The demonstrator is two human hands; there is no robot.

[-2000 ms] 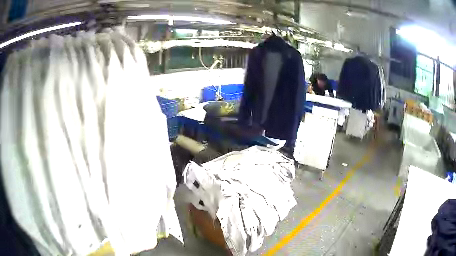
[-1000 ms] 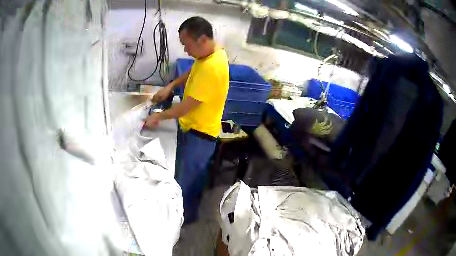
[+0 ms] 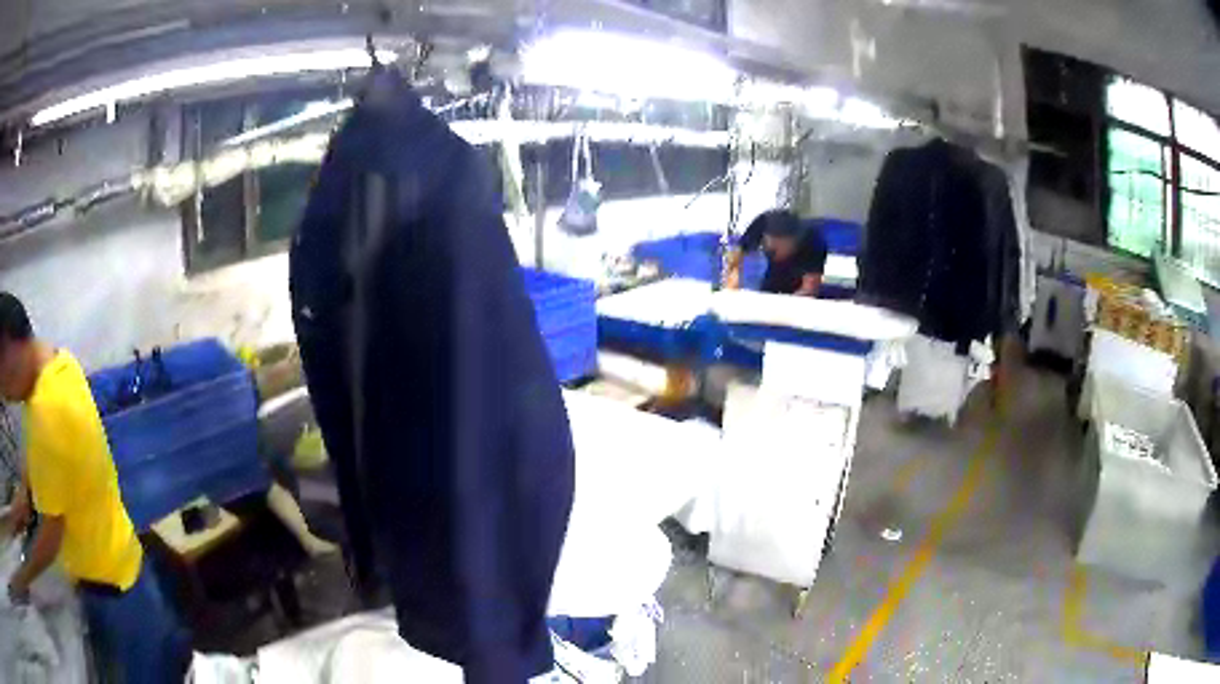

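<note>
Neither of my hands is in the picture. A dark navy jacket (image 3: pixel 435 361) hangs from an overhead rail, large and near, left of the middle. Its lower end covers part of a heap of pale garments (image 3: pixel 328 652) at the bottom edge. A white-covered table (image 3: pixel 622 454) stands behind the jacket, with pale cloth at its near end.
A person in a yellow shirt (image 3: pixel 83 468) stands at the left edge beside blue crates (image 3: pixel 181 428). Another person in dark clothing (image 3: pixel 792 257) is behind a pressing table (image 3: pixel 803 315). More dark jackets (image 3: pixel 937 247) hang farther back. A large pale tub (image 3: pixel 1148 468) stands at the right.
The view has swung right and moved forward since a second ago. The near white garments have left the view, and the hanging dark jacket appears nearer and further left.
</note>
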